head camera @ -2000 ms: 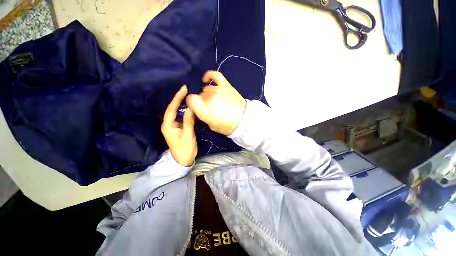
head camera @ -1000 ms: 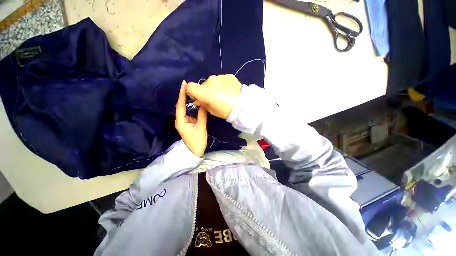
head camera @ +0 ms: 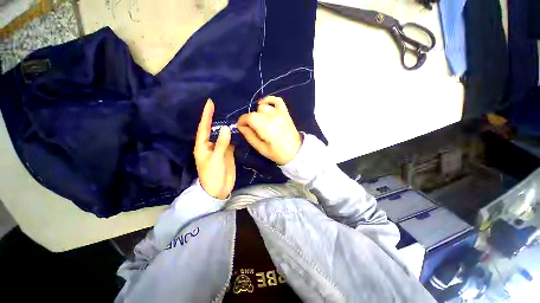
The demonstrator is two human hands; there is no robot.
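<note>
A large dark navy garment (head camera: 172,112) spreads over the table, with white basting lines along its right panel. A small label (head camera: 224,126) with white marks lies on it between my hands. My left hand (head camera: 215,155) rests on the cloth, thumb at the label's lower edge and forefinger extended at its left end. My right hand (head camera: 271,129) has thumb and fingertips pinched at the label's right end; a needle cannot be made out. A pale thread (head camera: 290,73) loops above my right hand over the navy panel.
Black-handled shears (head camera: 398,31) lie on the cream table (head camera: 379,89) at upper right. A light blue cloth (head camera: 453,36) and dark cloth pieces (head camera: 483,59) lie at the right edge. Grey boxes (head camera: 408,204) stand below the table. A second label (head camera: 35,69) is at far left.
My right hand has moved off my left fingertips, slightly right and down, uncovering the label. The thread loop now shows larger. My left hand has shifted slightly left, with finger and thumb wider apart.
</note>
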